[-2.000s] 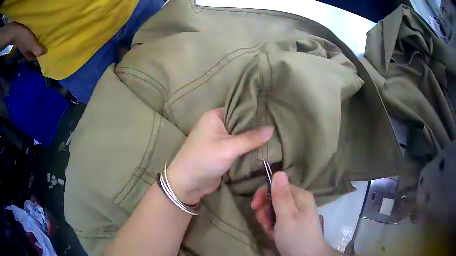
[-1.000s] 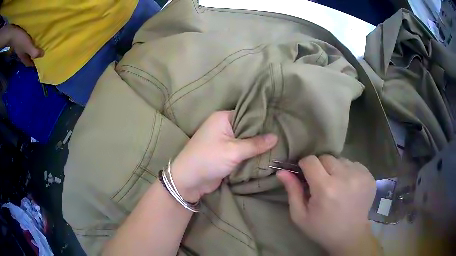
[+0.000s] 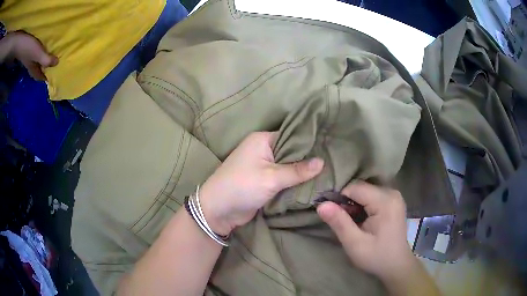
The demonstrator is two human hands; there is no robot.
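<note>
A khaki garment [image 3: 231,75] with double rows of dark topstitching is spread in front of me and fills the middle of the view. My left hand [image 3: 251,176] grips a bunched part of it, thumb on top beside a seam. My right hand [image 3: 373,222] holds small dark thread snips [image 3: 349,207] between thumb and fingers. The tips of the snips are at the seam edge, just right of and below my left thumb. They are partly hidden by my fingers, and I cannot tell whether the blades are touching the cloth.
A sewing machine head [image 3: 505,214] is at the right edge, blurred, with a metal plate [image 3: 434,236] beside it. More khaki cloth [image 3: 479,104] lies at the upper right on the white table [image 3: 399,30]. A person in a yellow top [image 3: 86,40] stands at the upper left.
My right hand first moved right and turned the snips from upright to nearly sideways, then came slightly left and lower. My left hand keeps its grip, shifted slightly right with the cloth.
</note>
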